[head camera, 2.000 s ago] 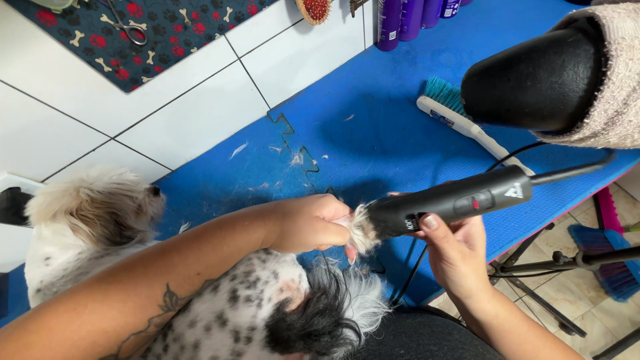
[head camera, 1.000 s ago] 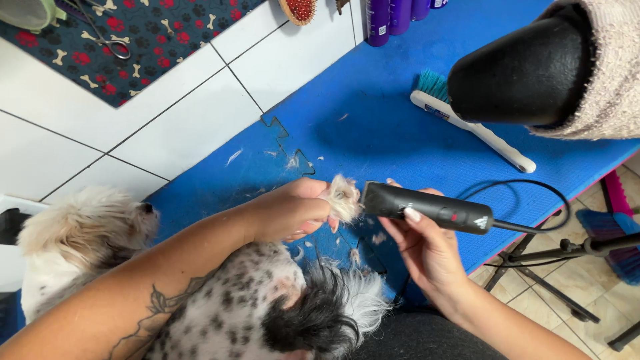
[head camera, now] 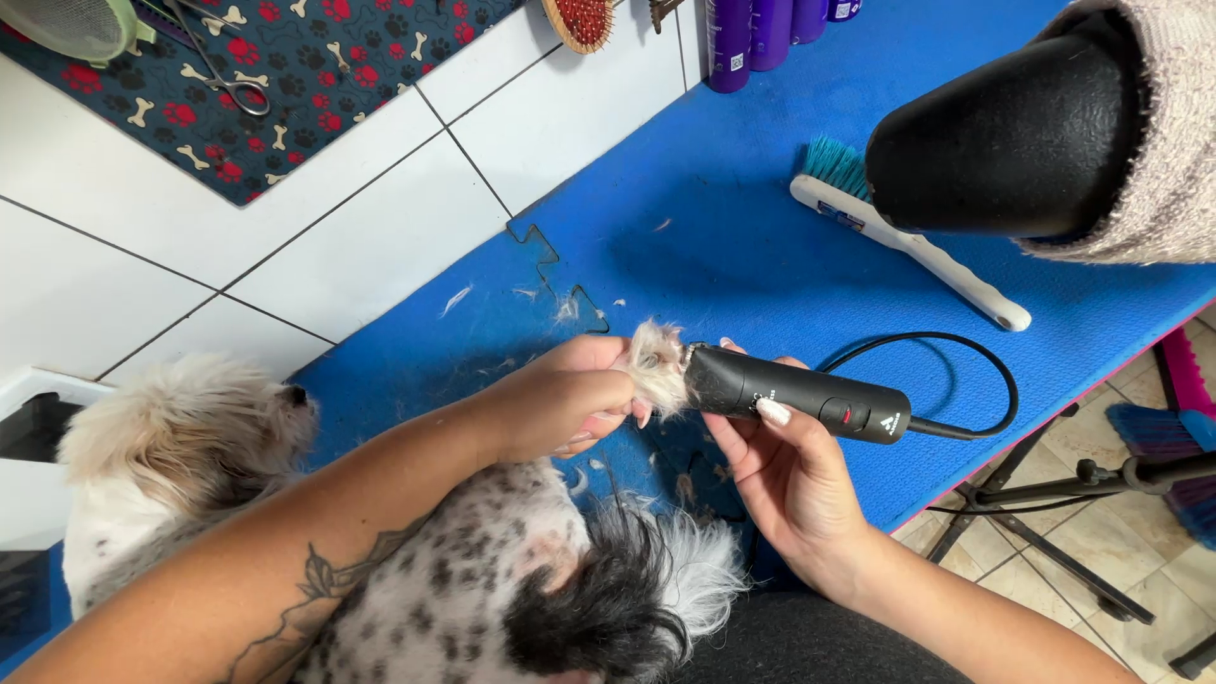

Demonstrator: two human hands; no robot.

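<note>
A small dog with a cream head (head camera: pixel 180 418) and a white, dark-spotted body (head camera: pixel 446 560) is on the blue foam mat (head camera: pixel 703 218), facing left. My left hand (head camera: pixel 560 404) grips one of its legs and holds up the furry paw (head camera: pixel 654 366). In my right hand (head camera: pixel 798 465) is a black corded pet clipper (head camera: pixel 798 391), its blade end against the paw's fur. The thumb rests on top of the clipper body and the fingers lie behind it. Cut tufts of hair (head camera: pixel 568 306) are scattered on the mat.
Beyond the clipper lie a white-handled brush (head camera: pixel 912 242) and a black dryer nozzle (head camera: pixel 1007 133) wrapped in a towel (head camera: pixel 1173 142). Purple bottles (head camera: pixel 730 47) stand by the tiled wall (head camera: pixel 380 228). Scissors (head camera: pixel 242 93) rest on a paw-print cloth (head camera: pixel 275 104). A metal stand (head camera: pixel 1045 494) is at right.
Two seconds ago the clipper was tilted up to the right, its blade over the paw; now it slopes down to the right, its blade at the paw's right edge. Its cord now loops over the mat.
</note>
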